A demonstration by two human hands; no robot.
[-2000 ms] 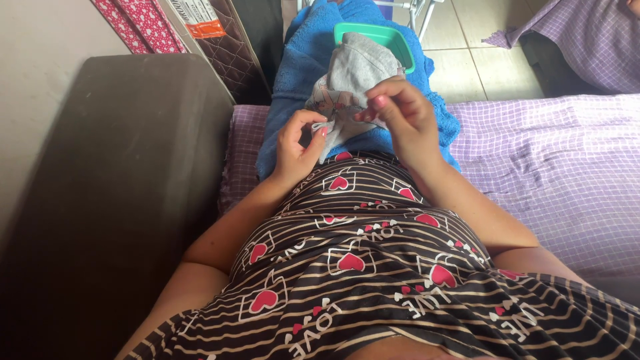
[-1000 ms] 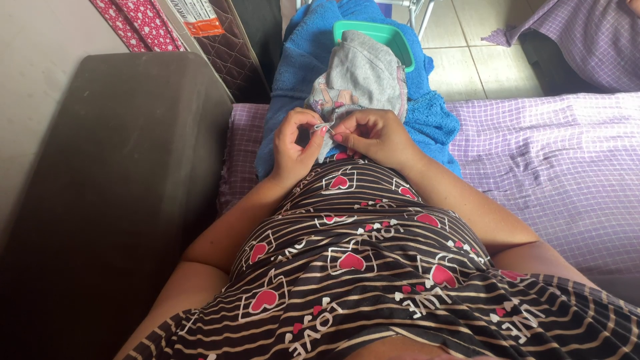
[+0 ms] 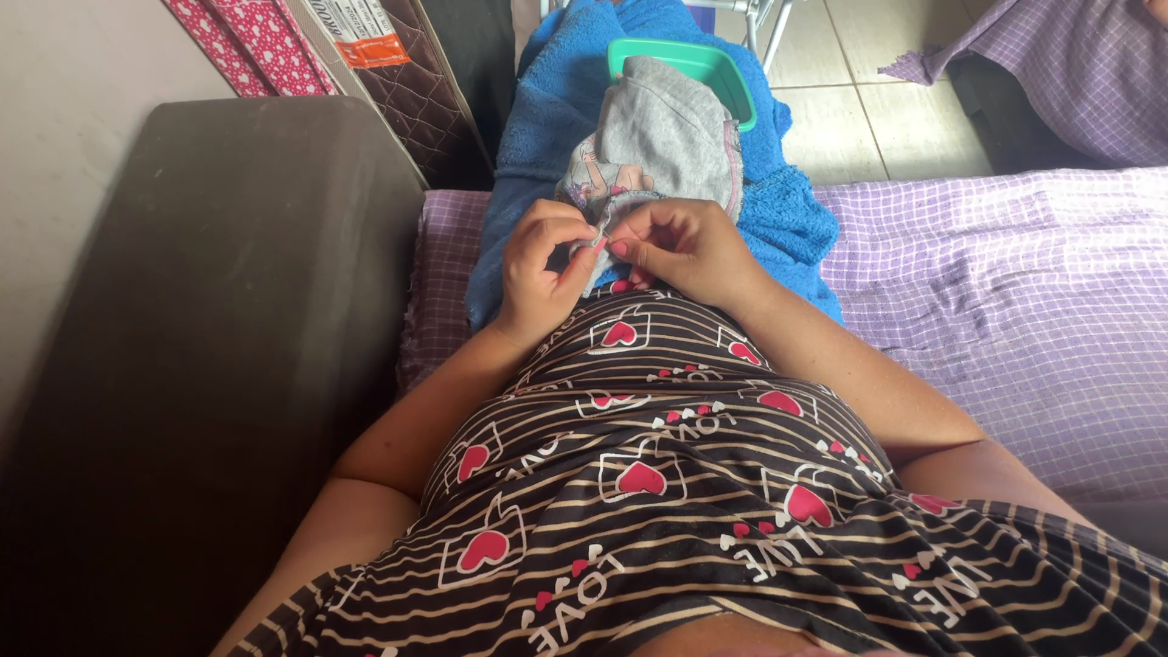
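A grey cloth garment (image 3: 671, 119) with a coloured print and a pinkish seam lies over a blue towel (image 3: 547, 119) on my lap. My left hand (image 3: 552, 265) pinches the garment's near edge between thumb and forefinger. Close against it on the right, my right hand (image 3: 684, 246) has its thumb and forefinger together at the same edge; whether something thin, such as a needle or thread, is between them is too small to tell. Beyond the garment, a green plastic tub (image 3: 735, 87) rests on the towel, its contents mostly hidden by the cloth.
I sit on a seat covered with purple checked cloth (image 3: 995, 319). A dark brown armrest (image 3: 219, 274) stands at my left, with a quilted mattress (image 3: 401, 109) behind it. Ahead are white metal legs (image 3: 762, 27) on the tiled floor (image 3: 858, 119). More checked cloth hangs at the upper right.
My right hand, raised and apart from my left two seconds ago, has come down beside it at the garment's edge. My left hand has stayed in nearly the same place.
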